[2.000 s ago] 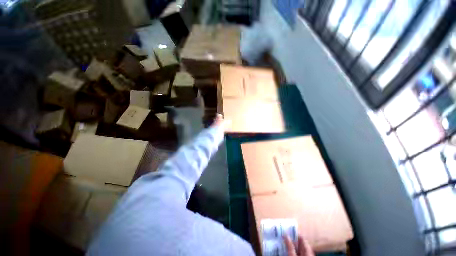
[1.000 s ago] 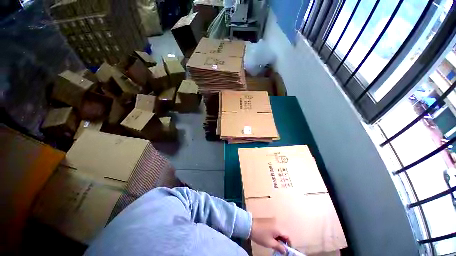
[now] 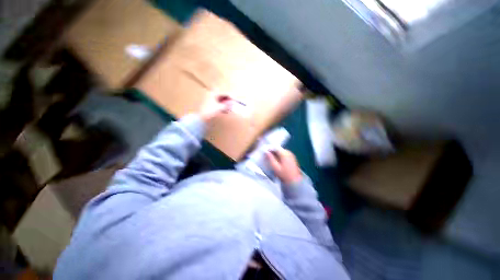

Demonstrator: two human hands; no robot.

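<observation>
A flat carton lies on the green table in front of me. My left hand is over its near edge, with a small white label at its fingertips; the picture is blurred. My right hand is at the carton's near right corner, closed on a bunched white label strip that hangs towards my body.
Another flat carton with a white label lies beyond, at the upper left. A blank white strip and a clear plastic bag lie right of the carton. An open brown box stands at the table end. Cartons lie at the left.
The view has turned and blurred. My left hand has moved from the carton's near corner to over its edge. My right hand has come into view with the label strip.
</observation>
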